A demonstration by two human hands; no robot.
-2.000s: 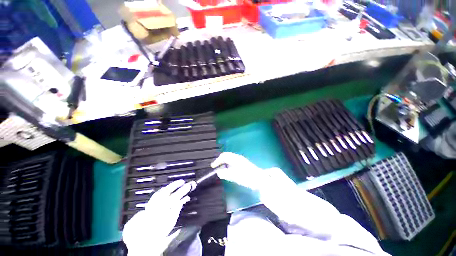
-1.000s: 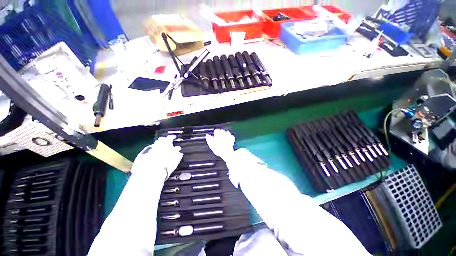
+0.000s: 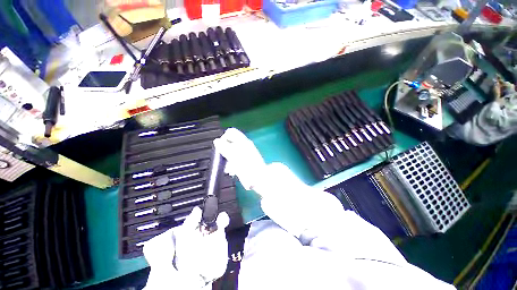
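A slim black and silver stick unit (image 3: 213, 180) is held nearly upright in front of me, over the right side of the slotted tray (image 3: 164, 148). My left hand (image 3: 201, 249), in a white glove, grips its lower black end. My right hand (image 3: 238, 156), also white-gloved, holds its upper end. The black slotted tray lies below my hands with several silver and black stick units in its grooves; one lies in the top part, and several lie lower down. My hands and the held unit cover part of the tray's right and lower side.
A second tray (image 3: 320, 164) of sticks lies to the right. Black handles (image 3: 207, 52), an opened sample stick (image 3: 148, 54) and a smartphone (image 3: 103, 80) are on the bench. Stacked black trays (image 3: 59, 238) stand left, a perforated tray (image 3: 433, 187) right. A person's sleeve (image 3: 482, 126) shows far right.
Both hands were at the tray's top end; they are now nearer me, holding one stick unit between them. One unit fewer shows in the tray's top grooves. The view has shifted.
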